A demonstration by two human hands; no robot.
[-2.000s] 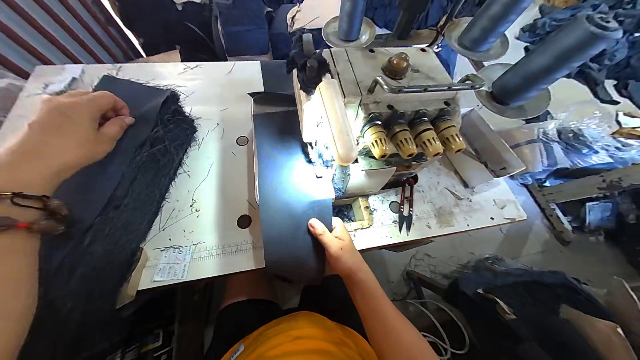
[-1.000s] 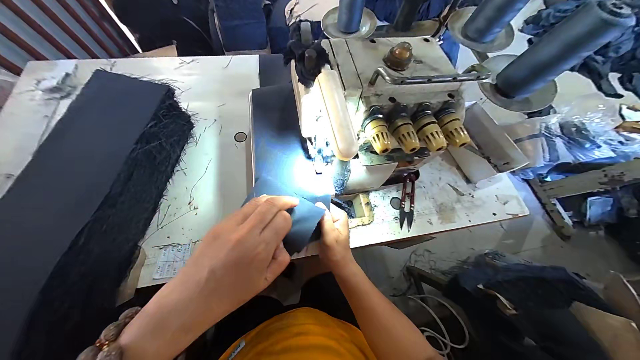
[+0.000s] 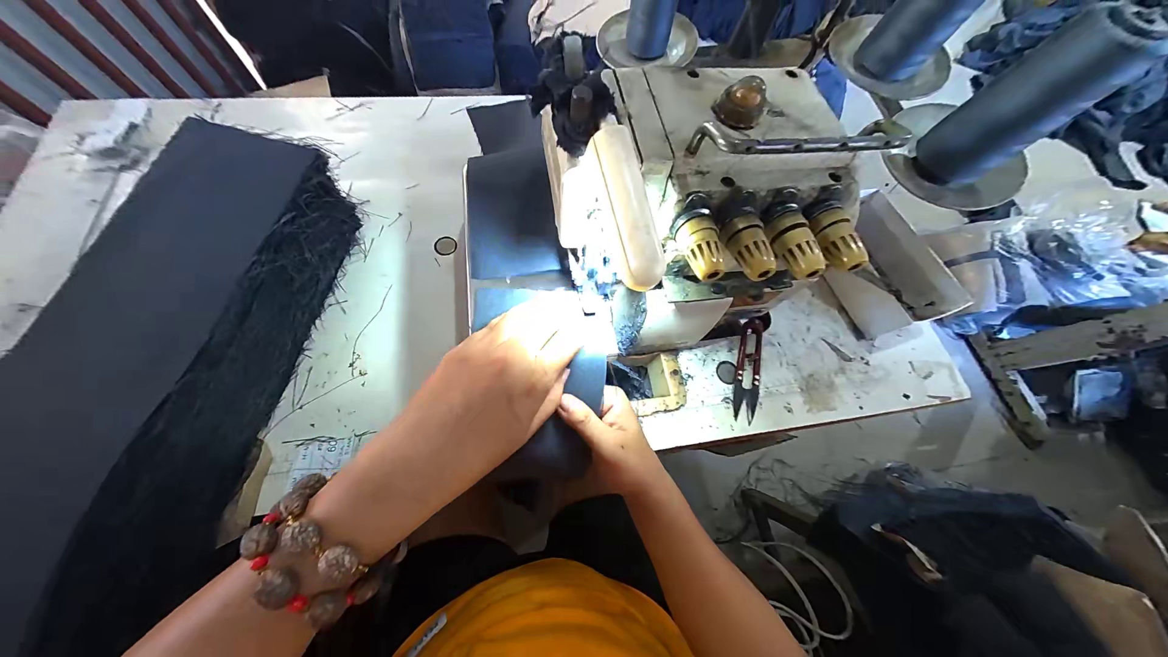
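My left hand [image 3: 511,370] lies on a dark fabric piece [image 3: 547,447] just in front of the presser foot of an overlock sewing machine [image 3: 730,119]; its fingertips are washed out by the machine's lamp. My right hand [image 3: 611,438] grips the near right edge of that piece, thumb on top. Behind the foot, another dark fabric piece [image 3: 513,219] lies flat on the machine bed, with a light gap between the two. A stack of dark fabric pieces [image 3: 173,246] with frayed edges spreads over the left of the white table [image 3: 411,182].
Red-handled thread snips [image 3: 750,370] lie on the table right of the machine, near yellow tension dials [image 3: 748,246]. Thread cones [image 3: 1031,100] stand behind at the right. A dark heap of fabric [image 3: 949,557] sits low at the right, beside a pale cable [image 3: 812,593].
My left hand went from the fabric stack at the left to the piece at the machine, then forward to the presser foot. The fabric behind the foot now shows a gap from the nearer piece.
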